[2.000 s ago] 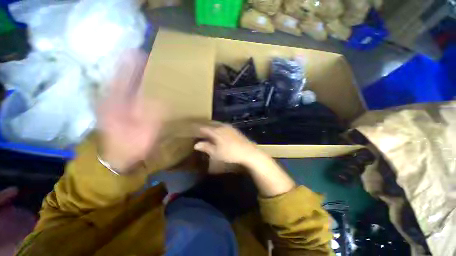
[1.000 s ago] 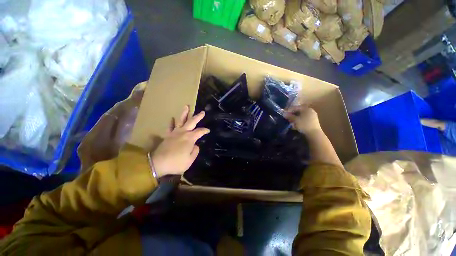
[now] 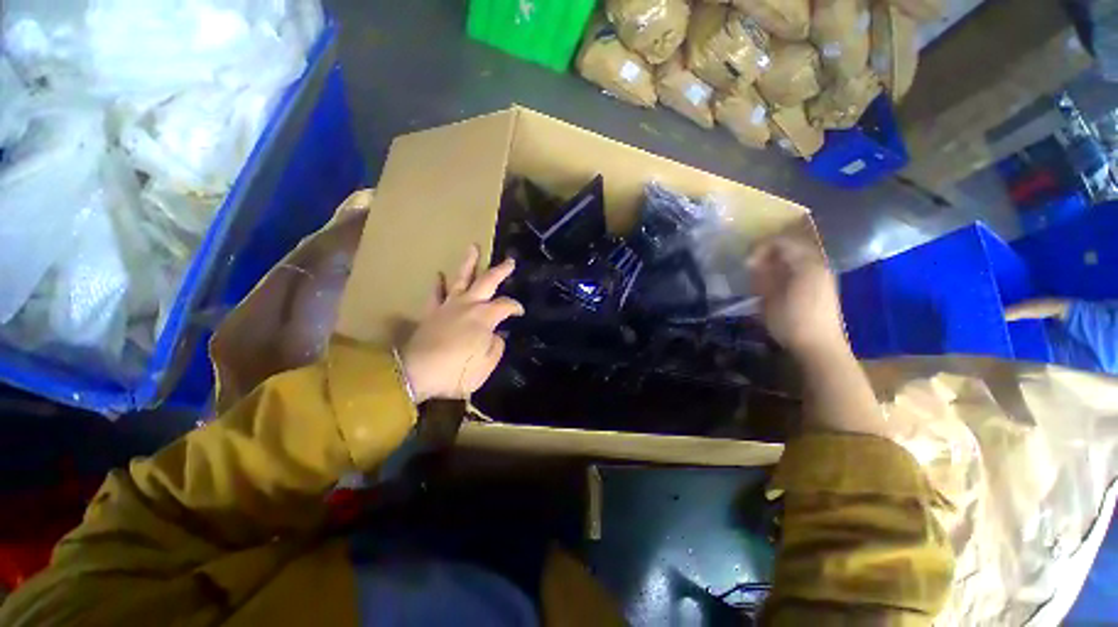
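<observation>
An open cardboard carton [image 3: 435,221] stands in front of me, holding black plastic parts [image 3: 576,294]. A clear plastic bag [image 3: 674,221] lies among the parts near the carton's far wall. My left hand [image 3: 460,337] is at the carton's left side, fingers spread, with nothing visible in it. My right hand [image 3: 797,294] is blurred, inside the carton's right side over the parts. Something thin and pale shows beside its fingers; I cannot tell whether it is gripped.
A blue bin [image 3: 251,227] of cloudy plastic bags [image 3: 86,245] stands left. Brown kraft paper [image 3: 1005,453] lies right, near the green bench top [image 3: 650,527]. Behind are a green crate [image 3: 530,27], packed kraft bags [image 3: 711,61] and blue bins [image 3: 938,288]. Another person's arm [image 3: 1042,310] shows at right.
Over two seconds, both hands have come to the carton and the view has shifted. Since one second ago, my right hand has moved right, away from the clear bag; my left hand stays at the left side.
</observation>
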